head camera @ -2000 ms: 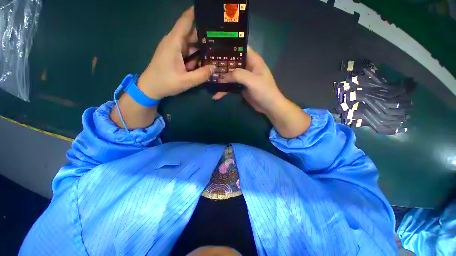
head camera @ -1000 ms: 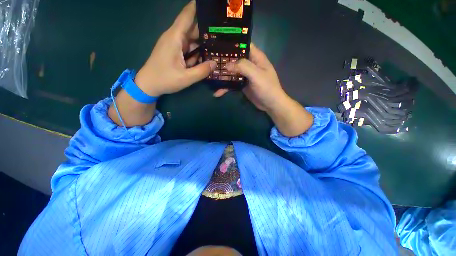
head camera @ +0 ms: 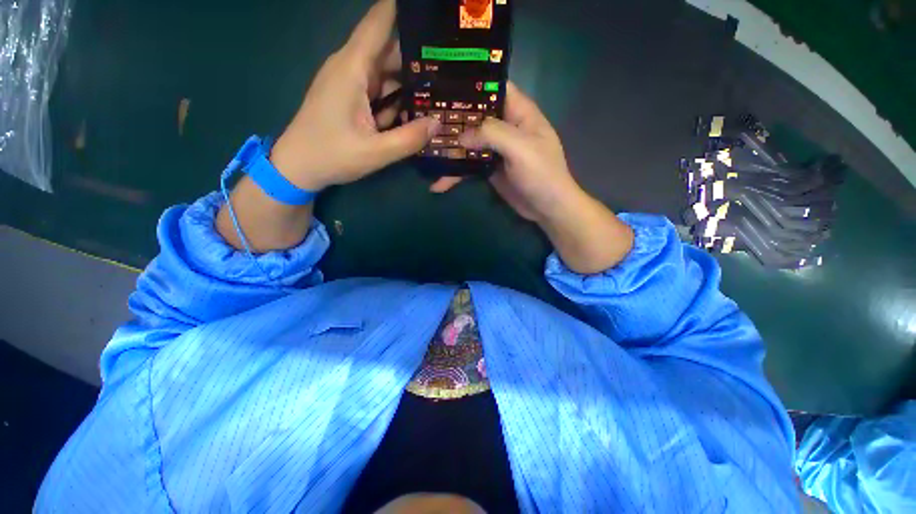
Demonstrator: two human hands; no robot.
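A black smartphone is held upright at the top centre, its top cut off by the picture's edge. Its lit screen shows a small picture, a green chat bubble and a keypad. My left hand grips its left side, thumb on the keypad; its fingers are partly hidden behind the phone. My right hand holds the lower right side, its thumb also on the keypad. A bright blue wrist strap with a thin cord is on my left wrist.
A fanned pile of black flex cables with pale tabs lies right of my hands on the green bench mat. A crumpled clear plastic bag lies at the far left. A pale curved edge runs top right. Another person's blue sleeve shows bottom right.
Both hands still hold the phone. The phone and hands sit slightly further right in the picture. My thumbs have shifted a little on the keypad, and the text line on the screen has changed.
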